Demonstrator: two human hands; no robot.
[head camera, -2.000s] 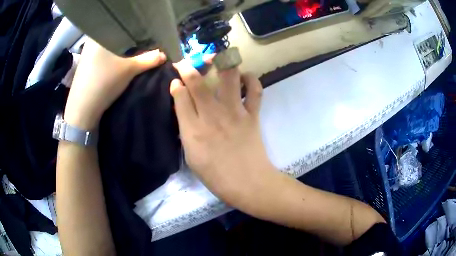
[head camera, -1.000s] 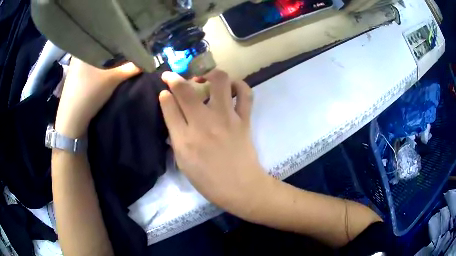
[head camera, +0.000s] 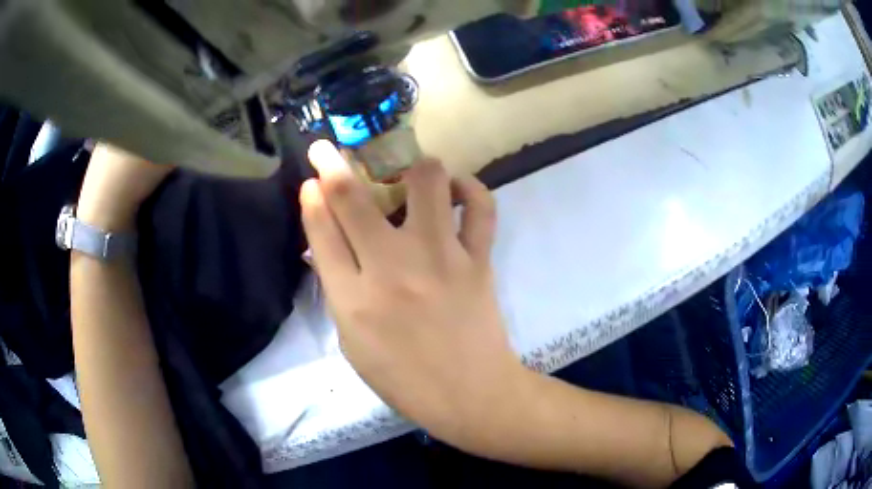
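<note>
Black fabric (head camera: 225, 263) lies bunched on the left of the white machine table and runs up under the sewing machine head (head camera: 143, 86). My right hand (head camera: 406, 267) is beside the needle area, fingers bent, tips at the fabric's right edge and near a beige block below the bright blue attachment (head camera: 361, 122). Whether it grips anything is hidden. My left hand (head camera: 124, 177) reaches behind the black fabric; its fingers are hidden by the machine head and cloth. A pale piece (head camera: 292, 382) lies beside the black fabric, near the front edge.
A smartphone (head camera: 564, 40) with a lit screen lies behind the needle area. Measuring marks run along the white table's front edge (head camera: 612, 329). A dark blue basket (head camera: 751, 420) with blue plastic and scraps stands at the right. Dark garments are piled at the left.
The view has shifted closer to the machine head, which now covers my left fingers. My left hand sits further left and lower in view. My right hand stays by the needle area.
</note>
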